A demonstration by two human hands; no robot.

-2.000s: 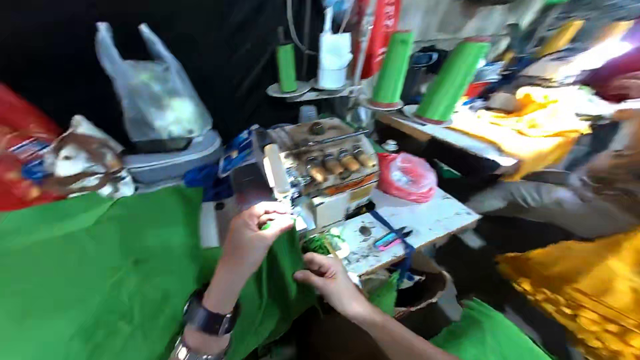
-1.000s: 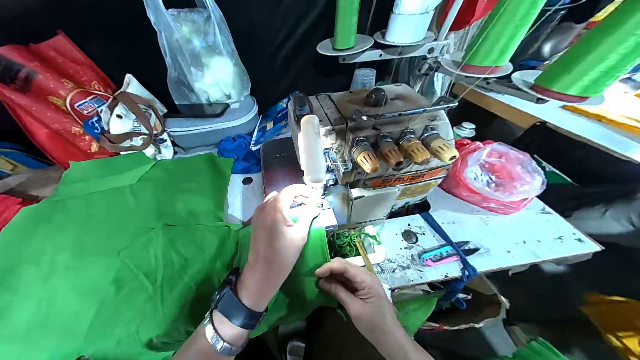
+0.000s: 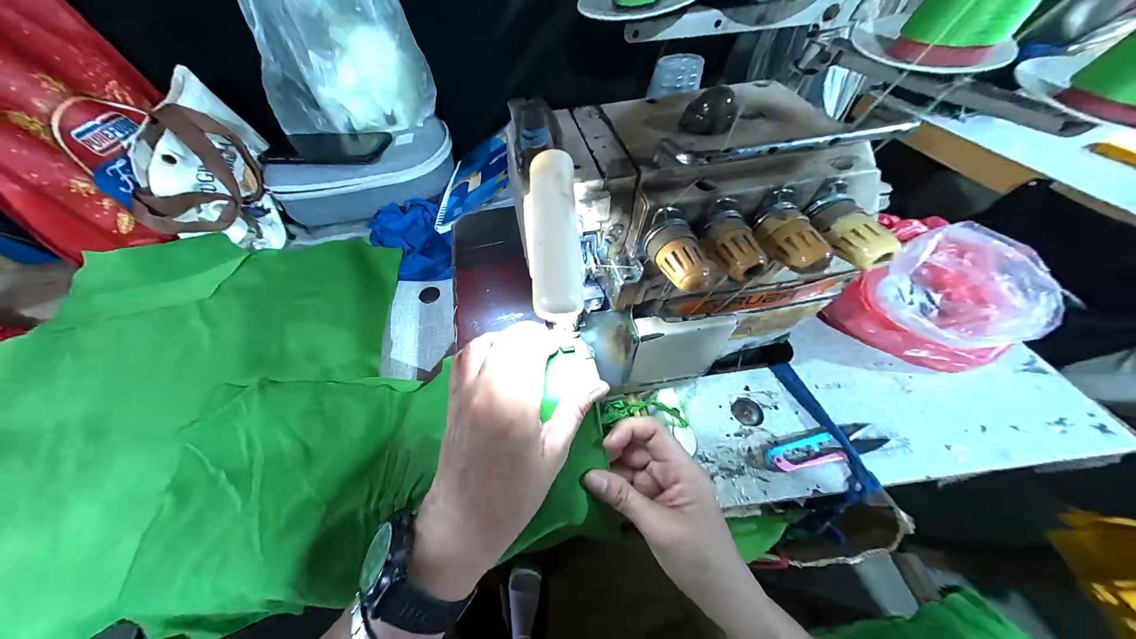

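Note:
Green fabric [image 3: 222, 426] spreads over the left of the table and runs to the presser foot area of an overlock sewing machine [image 3: 710, 204]. My left hand [image 3: 506, 417], with a black watch at its wrist, lies over the fabric just below the white lamp [image 3: 555, 235], thumb and fingers on the cloth. Thumb and fingers of my right hand [image 3: 657, 479] pinch the fabric's right edge, nearer to me. Green thread scraps [image 3: 635, 408] lie beside that edge. Four tension knobs are on the machine's front; the needle is hidden behind my left hand and the lamp.
Thread snips [image 3: 812, 448] with blue and pink handles lie on the white table [image 3: 932, 417], beside a blue cloth strip [image 3: 821, 417]. A pink plastic bag [image 3: 950, 302] stands to the right. Behind the fabric are a grey case [image 3: 364, 177] and a white bag [image 3: 200, 169]. Cones of green thread [image 3: 967, 27] stand above.
The view has moved much closer to the machine. Both hands stay at the fabric near the machine; my left hand now lies flatter over the cloth than one second ago.

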